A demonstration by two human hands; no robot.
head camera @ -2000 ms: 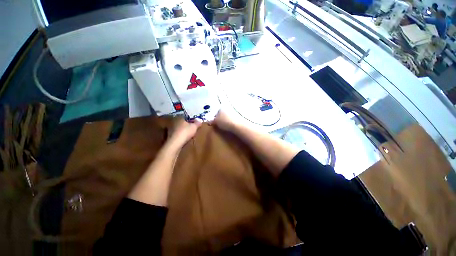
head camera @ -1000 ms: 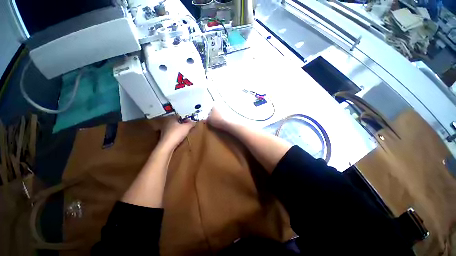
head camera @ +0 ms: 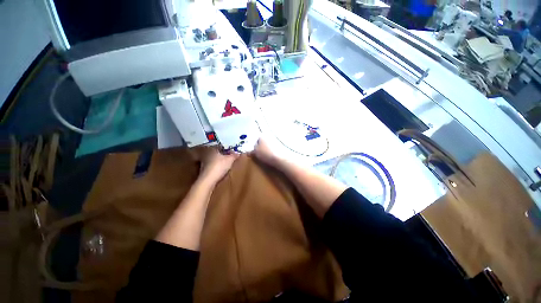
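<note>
A large brown bag body (head camera: 261, 225) lies spread in front of me, its top edge under the white sewing machine head (head camera: 225, 109) with the red three-diamond logo. My left hand (head camera: 215, 162) holds the top edge just left of the needle area. My right hand (head camera: 266, 151) is on the edge just right of it, its fingertips partly hidden by the head. The needle and presser foot are too small and covered to make out clearly. A black label (head camera: 142, 164) shows at the bag's upper left.
A control screen box (head camera: 130, 65) and teal cloth (head camera: 110, 121) are at the left. Thread snips (head camera: 311, 134) and a curved bag handle (head camera: 388, 180) lie on the white table. Brown bags (head camera: 486, 228) lie at the right, and bunched straps (head camera: 29, 168) at the far left.
The view has shifted, so the machine and bag first sat further left and higher, then moved back right and lower. My hands stay at the edge beside the needle area.
</note>
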